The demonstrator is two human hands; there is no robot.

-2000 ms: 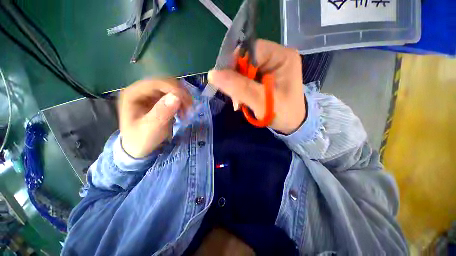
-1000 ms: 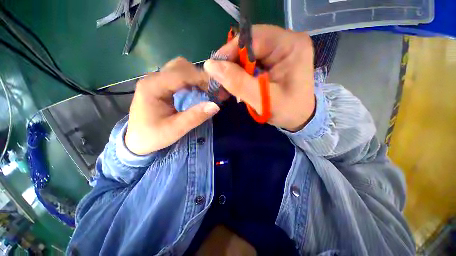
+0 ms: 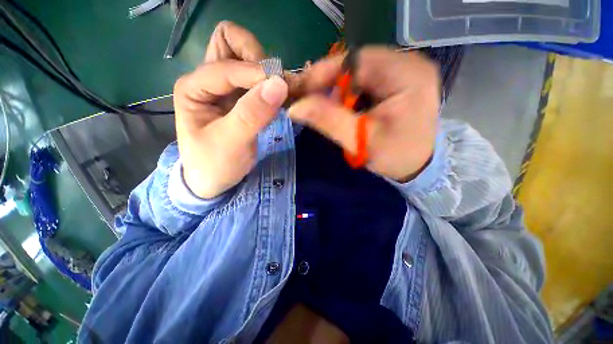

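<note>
My left hand [image 3: 225,114] pinches a short grey ribbon cable [image 3: 272,67] between thumb and index finger. Its striped, fanned end points up above the thumb tip. My right hand [image 3: 386,111] is beside it, slightly blurred, with scissors [image 3: 358,138] hooked on it. The orange-red handle loop hangs below the fingers and the dark, blurred blades point up and away. The right thumb and fingertips are close to the left fingertips; whether they touch the cable cannot be told.
Grey ribbon cables [image 3: 180,27] lie on the green mat [image 3: 101,40] at the top. A clear lidded box [image 3: 497,30] is at top right over a blue tray [image 3: 571,55]. Black cables [image 3: 74,84] cross the left. A blue wire bundle [image 3: 44,195] is far left.
My left hand has turned and risen, and the striped cable end now stands above its thumb. My right hand with the scissors has moved slightly right and down. The surroundings have shifted slightly in view.
</note>
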